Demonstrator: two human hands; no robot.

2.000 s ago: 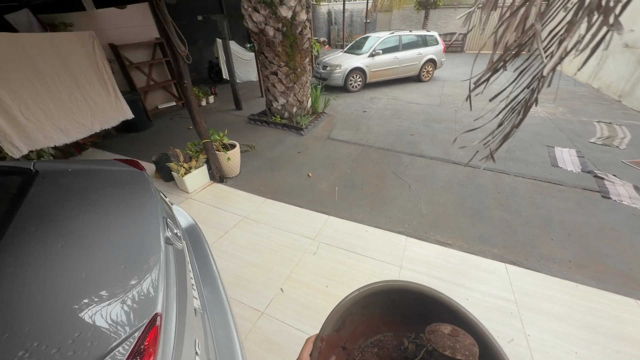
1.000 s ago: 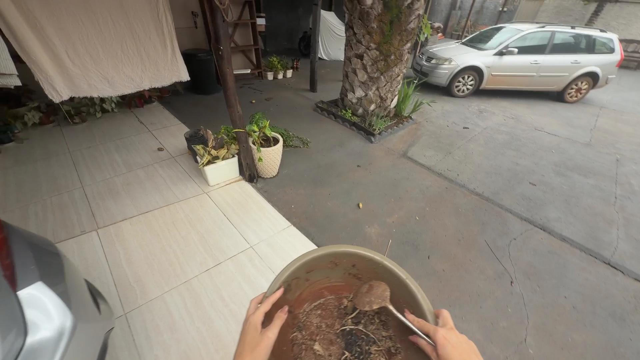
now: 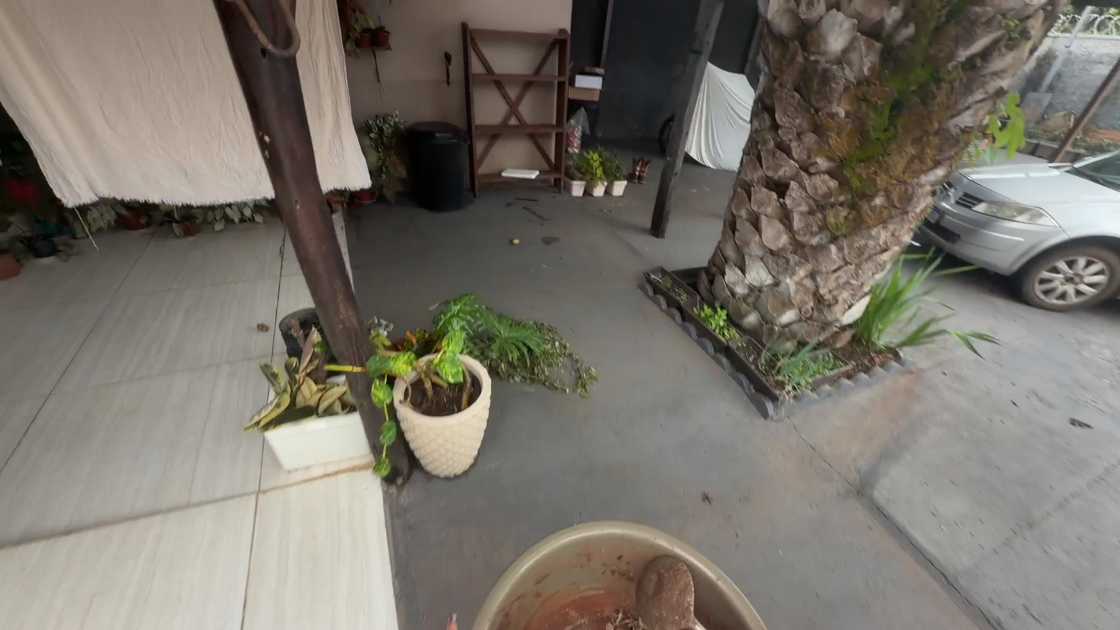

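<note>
A beige plastic basin point(image 3: 534, 582) stands out at the bottom edge, cut off by the frame. Inside it are reddish-brown residue, dry plant bits and a soil-caked spoon-shaped tool point(image 3: 665, 593), whose handle is out of sight. Just left of the basin's rim only a fingertip of my left hand point(image 3: 451, 622) shows, so its grip is hidden. My right hand is outside the frame. Ahead, a cream textured pot point(image 3: 443, 437) holds a leafy plant, beside a white rectangular planter point(image 3: 319, 440) at the foot of a leaning wooden post point(image 3: 302, 175).
A palm trunk point(image 3: 814, 175) rises from a bed with scalloped edging point(image 3: 717, 363). Further back are a wooden shelf point(image 3: 516, 79), a black bin point(image 3: 437, 166) and small potted plants point(image 3: 597, 179). A silver car point(image 3: 1006, 214) is at right; a cloth point(image 3: 175, 96) hangs upper left.
The view has turned and come closer to the post and potted plants. Both hands showed on the basin's rim one second ago; now just a fingertip remains in frame. The near grey car has left view.
</note>
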